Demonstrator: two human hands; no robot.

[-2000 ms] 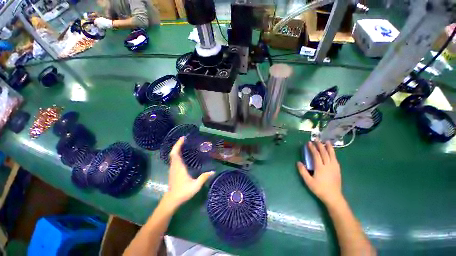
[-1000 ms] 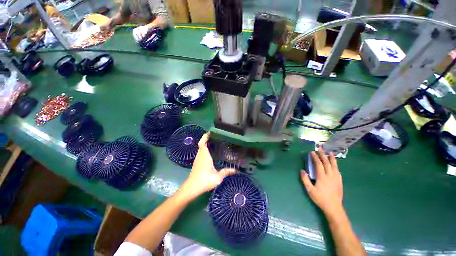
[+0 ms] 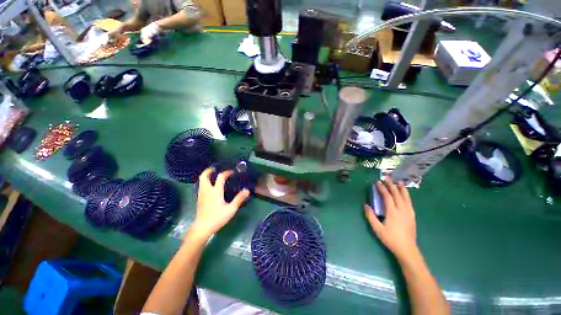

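My left hand (image 3: 216,200) has its fingers and thumb around the edge of a dark front grille (image 3: 241,176), just left of the press; the fingers partly cover it. The press nest (image 3: 278,185) shows its orange and white seat with no grille on it. The pneumatic press (image 3: 273,132) stands above and behind it. My right hand (image 3: 397,218) lies over the grey-blue start switch (image 3: 376,202), with fingers and thumb around it. A grille stack (image 3: 289,255) lies in front of the press. Another grille (image 3: 190,155) lies behind my left hand.
Overlapping grilles (image 3: 132,203) and smaller dark discs (image 3: 91,169) lie at left, near coppery pieces (image 3: 55,140). A slanted post (image 3: 458,117) rises at right. Fan bodies (image 3: 492,163) lie beyond it. A white carton (image 3: 462,61) stands far right. Another person's gloved hand (image 3: 149,32) is across the bench.
My left hand has moved left from beside the front stack onto the grille left of the press. The nest's seat now shows clearly. My right hand stays on the switch.
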